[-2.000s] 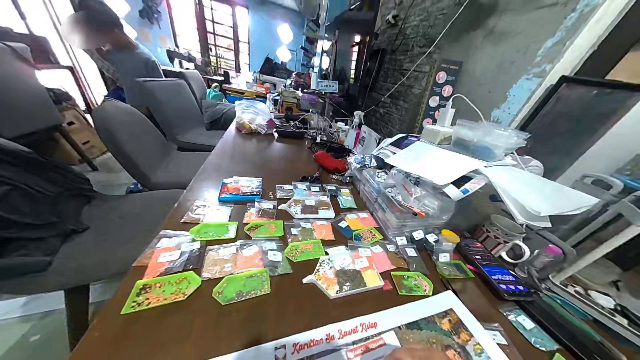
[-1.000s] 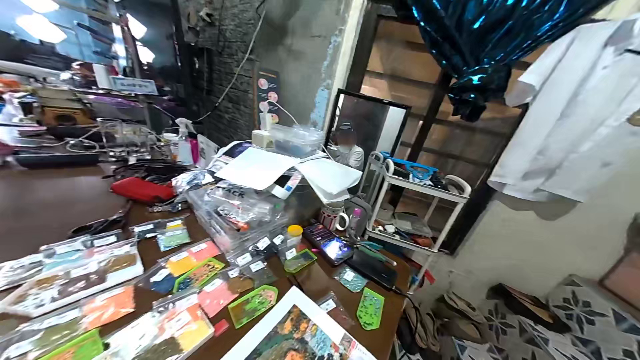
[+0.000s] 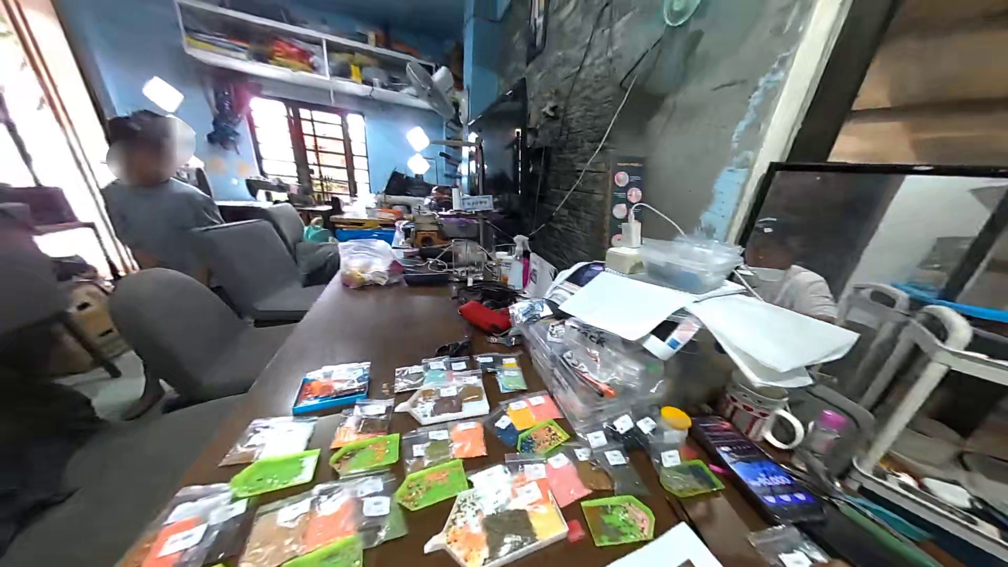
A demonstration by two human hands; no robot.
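Neither of my hands is in view. On the dark wooden table (image 3: 315,362) lie several green plastic bead trays (image 3: 276,472) holding small beads. Between and beneath them are small labelled zip bags of coloured beads (image 3: 327,516). A white tray (image 3: 504,524) at the front centre holds orange, dark and yellow beads; another white tray (image 3: 445,402) sits behind it. A blue-edged box (image 3: 331,386) stands at the back left of the bags. The corner of a white printed sheet (image 3: 669,547) shows at the bottom edge.
A lit phone (image 3: 760,472) lies at the right beside a patterned mug (image 3: 756,413). Papers (image 3: 626,303) cover a clear plastic container (image 3: 591,362). A red pouch (image 3: 484,316) lies farther back. Grey chairs (image 3: 189,331) line the left side, where a person (image 3: 157,197) is near. A white cart (image 3: 906,402) stands right.
The view has swung right, then back left and up. The printed sheet, broad along the bottom edge two seconds ago, now shows only a corner.
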